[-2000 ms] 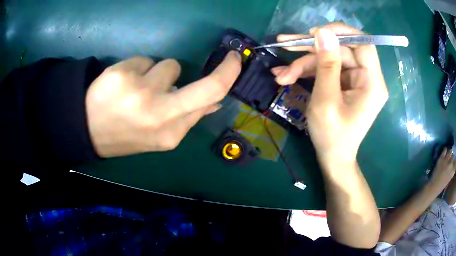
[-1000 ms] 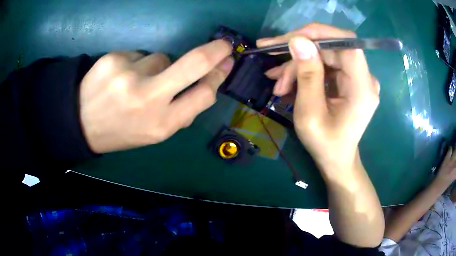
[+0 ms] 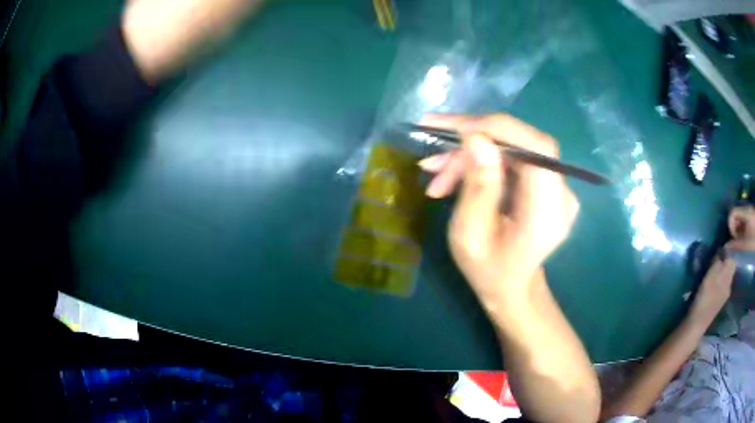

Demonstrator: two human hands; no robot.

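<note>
The tape sheet with rows of amber-yellow rectangles point(image 3: 379, 227) lies flat on the green tabletop point(image 3: 248, 273). My right hand point(image 3: 513, 215) holds the dark-looking tweezers point(image 3: 563, 165) above and to the right of the sheet. The tips point left, near the sheet's far end, and are blurred; I cannot tell if they hold anything. My left hand point(image 3: 178, 33) is cut off by the top edge at the upper left, with only the wrist part showing, so its fingers are hidden.
Clear plastic film point(image 3: 497, 70) glares beyond and right of the sheet. A small yellow item point(image 3: 385, 13) is at the top edge. Black device units point(image 3: 677, 78) lie at the upper right. Another person's hands point(image 3: 718, 277) are at the right edge.
My left hand has moved up and away to the top edge. The black housing and the wired speaker are no longer in view, and the tape sheet is uncovered. My right hand still holds the tweezers.
</note>
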